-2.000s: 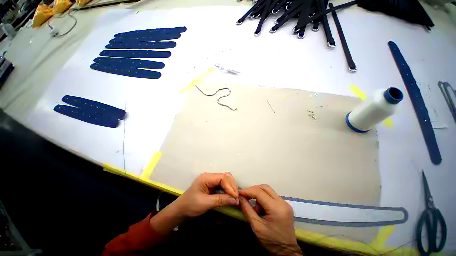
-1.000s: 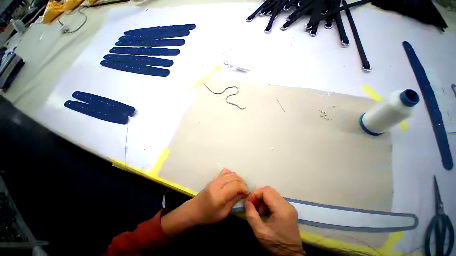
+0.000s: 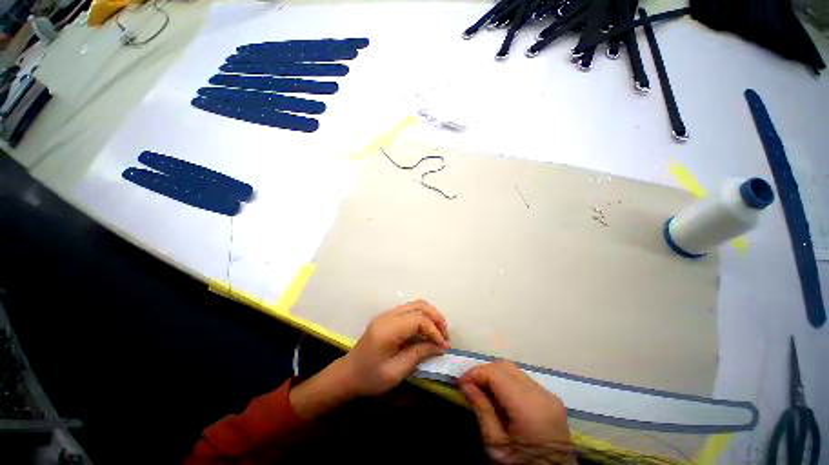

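Observation:
The fabric band [image 3: 650, 404] lies along the table's front edge, its white centre and grey-blue border facing up and its rounded end at the right. My left hand [image 3: 397, 345] pinches the band's left part between thumb and fingers; the left end is hidden under the hand. My right hand [image 3: 516, 409] is just to the right, its fingertips on the band's lower border. No needle can be made out at the fingertips. Fine dark thread strands [image 3: 536, 449] show by my right wrist.
Teal-handled scissors [image 3: 795, 427] lie at the right. A white thread cone [image 3: 718, 218] stands on the beige sheet [image 3: 509, 281], with a wavy cord [image 3: 425, 171] and tiny beads [image 3: 599, 216]. Navy bands [image 3: 273, 84] lie at left, another [image 3: 789, 204] at right; black straps [image 3: 627, 45] are heaped behind.
My hands have moved apart along the band, my right hand to the right and slightly down, exposing a stretch of white centre between them. The whole view has shifted a little.

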